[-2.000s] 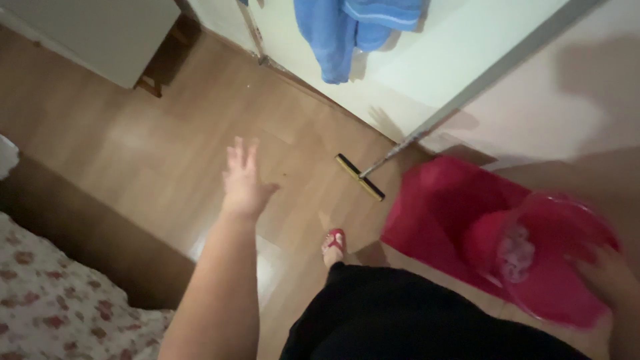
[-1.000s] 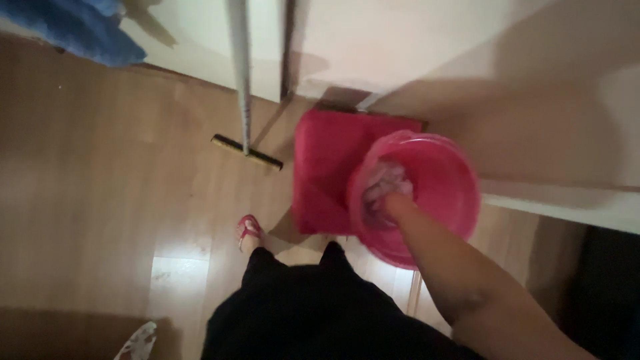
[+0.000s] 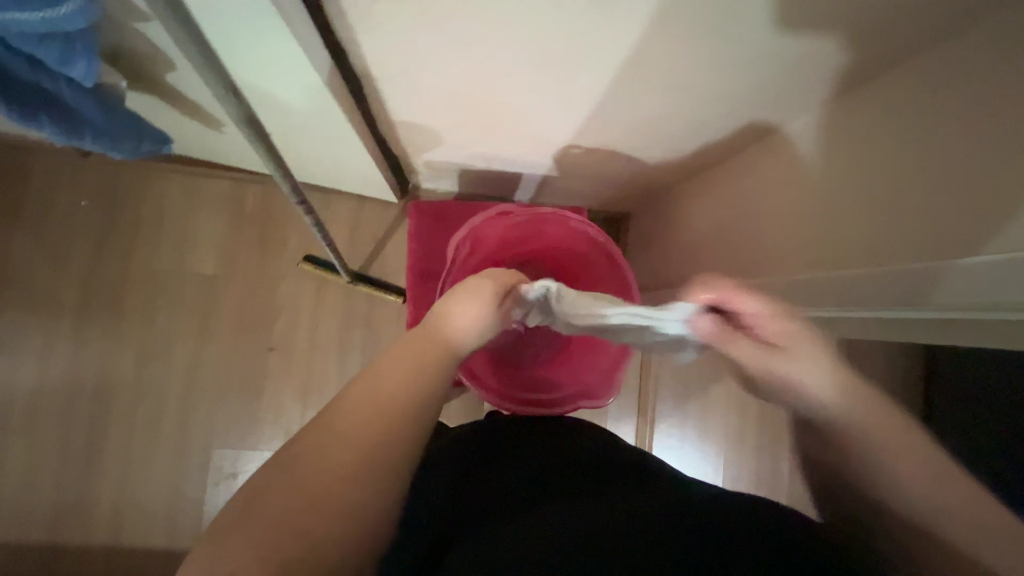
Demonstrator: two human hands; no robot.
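Observation:
A whitish cloth (image 3: 612, 316) is stretched between both of my hands over a pink plastic bucket (image 3: 552, 392). My left hand (image 3: 480, 308) grips its left end above the bucket's left side. Beyond the right rim, my right hand (image 3: 752, 340), blurred, holds the other end. Beneath the bucket lies a flat red mat or cloth (image 3: 428, 240), partly hidden. The bucket's inside shows red-pink under the cloth; whether it holds water I cannot tell.
A floor squeegee (image 3: 352, 278) stands on the wood-look floor (image 3: 160, 344) left of the bucket, its long handle rising to the upper left. A blue towel (image 3: 72, 96) hangs by the white door (image 3: 264, 88). The pale wall (image 3: 560, 80) rises behind the bucket.
My right hand has come up out of the bucket with the cloth and moved to the right. My left hand has come into view and taken hold of the cloth.

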